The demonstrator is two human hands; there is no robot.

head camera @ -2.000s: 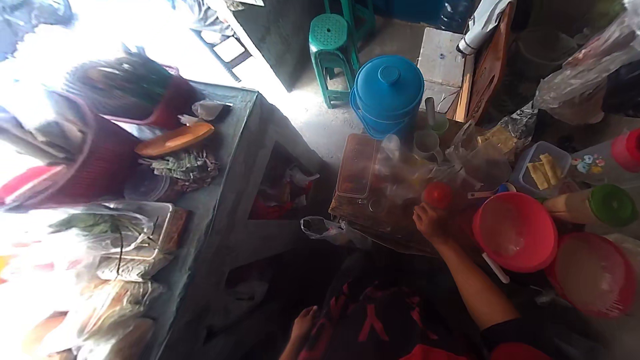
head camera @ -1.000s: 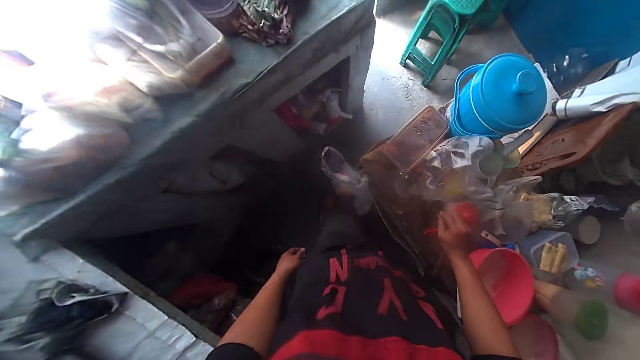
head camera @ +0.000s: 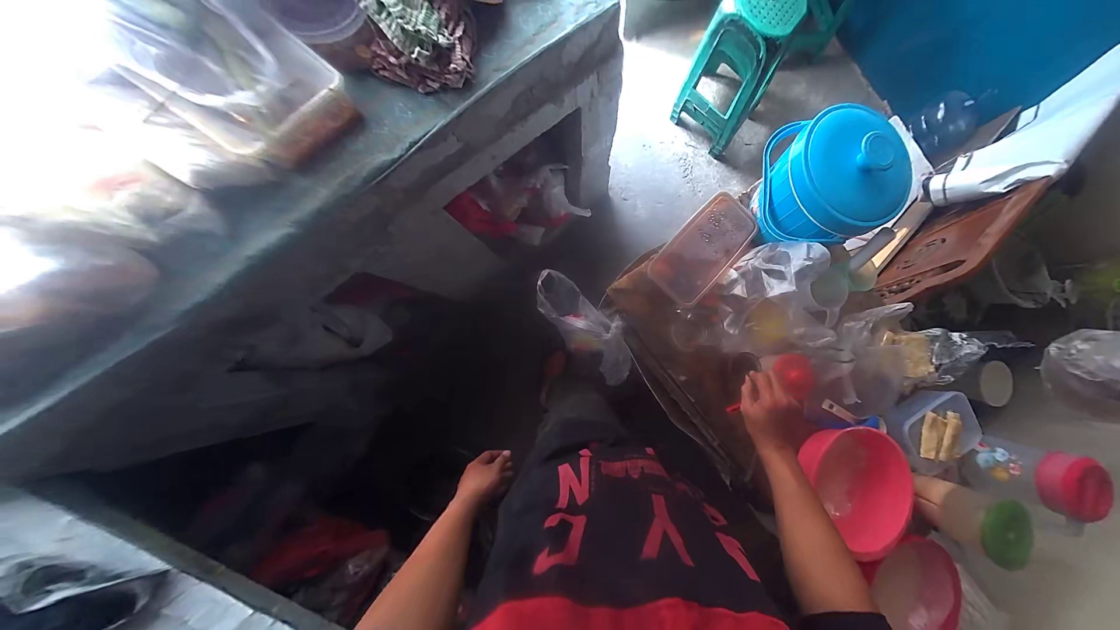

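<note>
My right hand [head camera: 770, 408] is over the cluttered wooden table [head camera: 691, 385], beside a round red item [head camera: 794, 376]. A thin red piece [head camera: 733, 408] shows at its fingertips; whether the fingers grip it is unclear. A pink plastic bowl [head camera: 856, 492] lies just below and right of this hand. My left hand [head camera: 484, 477] hangs beside my dark shirt with its fingers loosely curled, and nothing shows in it. A clear plastic bag [head camera: 582, 324] hangs at the table's near left edge. A rectangular lidded plastic container [head camera: 703, 249] lies on the table's corner.
A blue lidded bucket [head camera: 836, 175] stands behind the table, near a green plastic stool [head camera: 731, 74]. At left runs a concrete counter [head camera: 411, 131] loaded with bagged goods. A plastic tub with yellow sticks [head camera: 936, 433] and a green-lidded jar [head camera: 1006, 532] sit at right.
The view has swung a lot. My right hand remains near the round red item, and a thin red piece shows by its fingers that was not visible two seconds ago.
</note>
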